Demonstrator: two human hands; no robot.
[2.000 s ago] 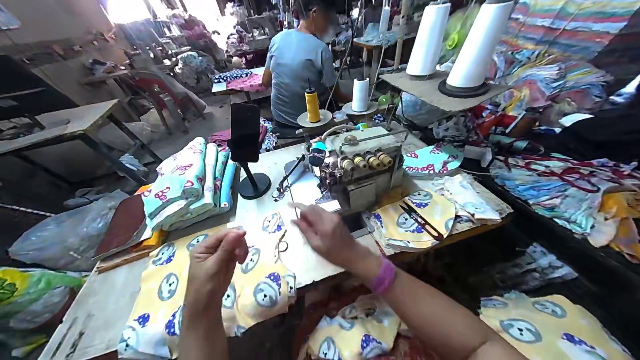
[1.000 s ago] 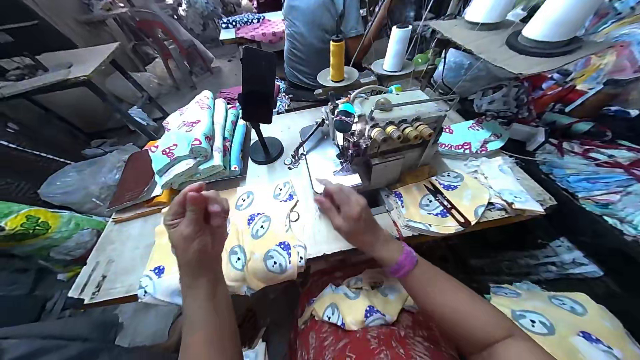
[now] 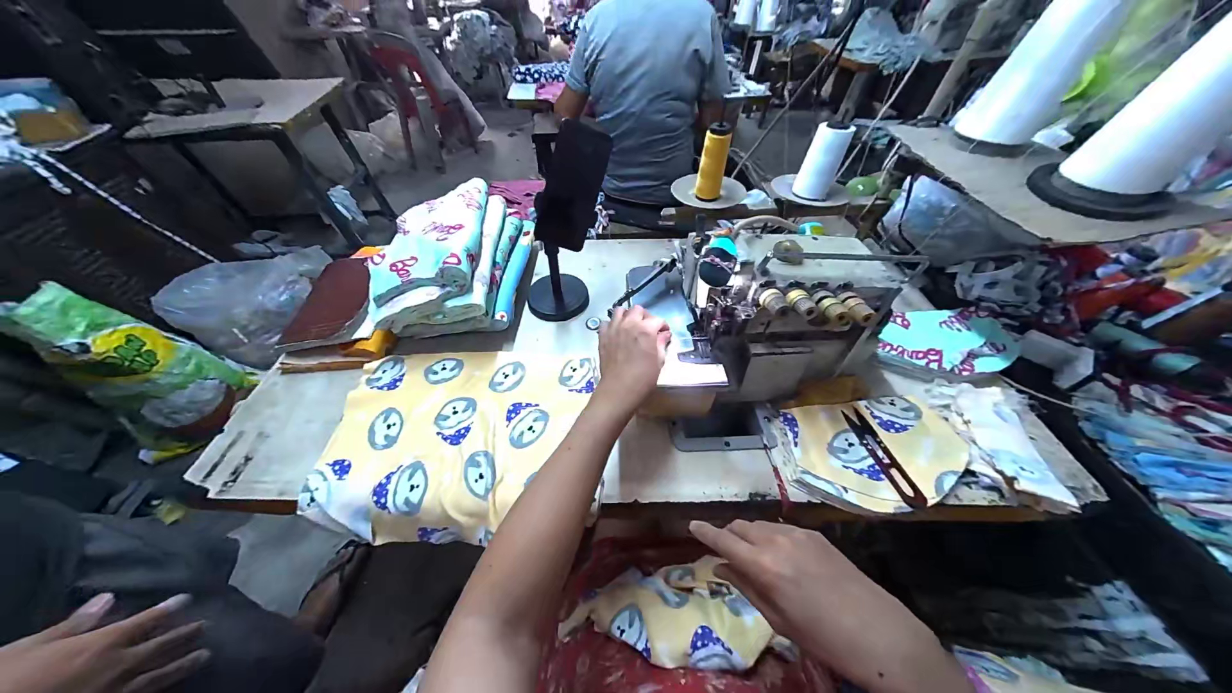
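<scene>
My left hand point(image 3: 632, 354) reaches over the table at the left side of the overlock sewing machine point(image 3: 789, 308); its fingers are partly curled, and whether they hold anything cannot be made out. Over my lap is my right hand point(image 3: 789, 568), fingers spread and nothing in them, above a bunched yellow printed cloth point(image 3: 674, 626). Yellow fabric with round animal prints point(image 3: 452, 433) lies flat on the table, left of my left arm. Right of the machine, black thread snips point(image 3: 884, 457) rest on stacked yellow cut pieces point(image 3: 847, 452).
A phone on a round stand point(image 3: 558, 296) is behind my left hand, beside folded printed cloth point(image 3: 438, 255). Thread cones point(image 3: 714, 164) stand behind the machine. Another person's hand point(image 3: 106, 640) shows at lower left, and a seated person point(image 3: 650, 87) has their back to me.
My left hand has moved from over the yellow fabric to beside the machine. My right hand has left the machine and come down over my lap. Another person's hand has appeared at lower left.
</scene>
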